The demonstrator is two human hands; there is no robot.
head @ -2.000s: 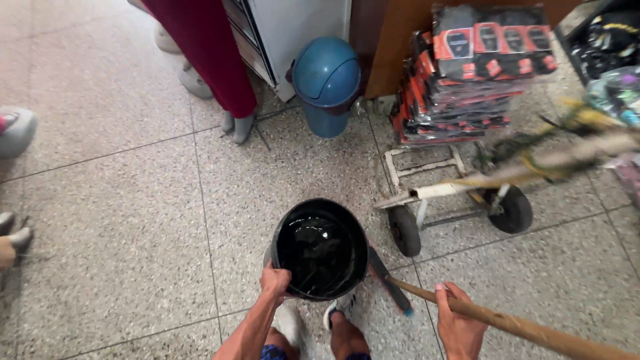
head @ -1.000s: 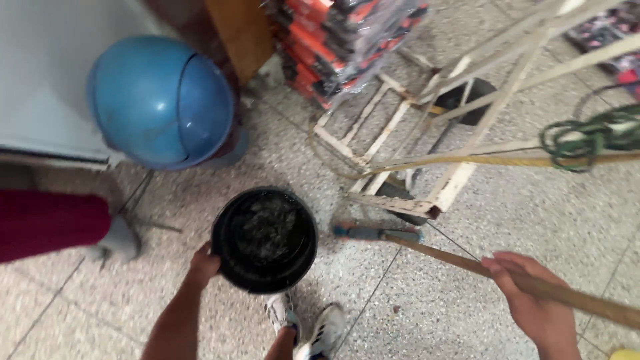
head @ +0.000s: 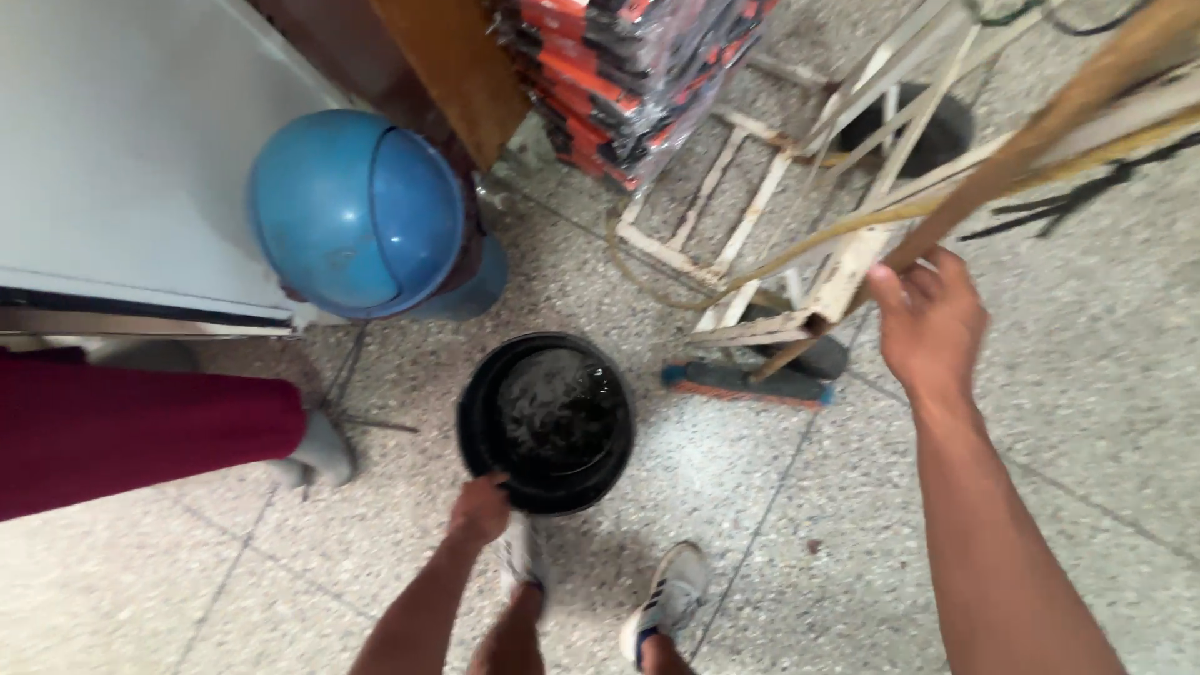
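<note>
My left hand (head: 481, 509) grips the near rim of a black bucket (head: 547, 424) with dark, foamy water in it. My right hand (head: 930, 319) is on the wooden handle (head: 1041, 141) of a broom; the thumb lies against the handle and the fingers are partly behind it. The broom head (head: 747, 382), grey with blue ends and orange bristles, rests on the speckled floor to the right of the bucket, beside the foot of a white metal hand truck (head: 670, 248).
A blue swing-lid bin (head: 356, 211) stands beyond the bucket, by a white cabinet (head: 141, 169). Plastic-wrapped packages (head: 628, 75) are stacked near the hand truck, which has a yellow rope (head: 844, 225). A mannequin-like or person's leg in maroon cloth (head: 150, 427) is at left.
The view has turned and moved nearer the bin and hand truck. The broom handle now points more steeply up and right. My left hand stays on the bucket rim.
</note>
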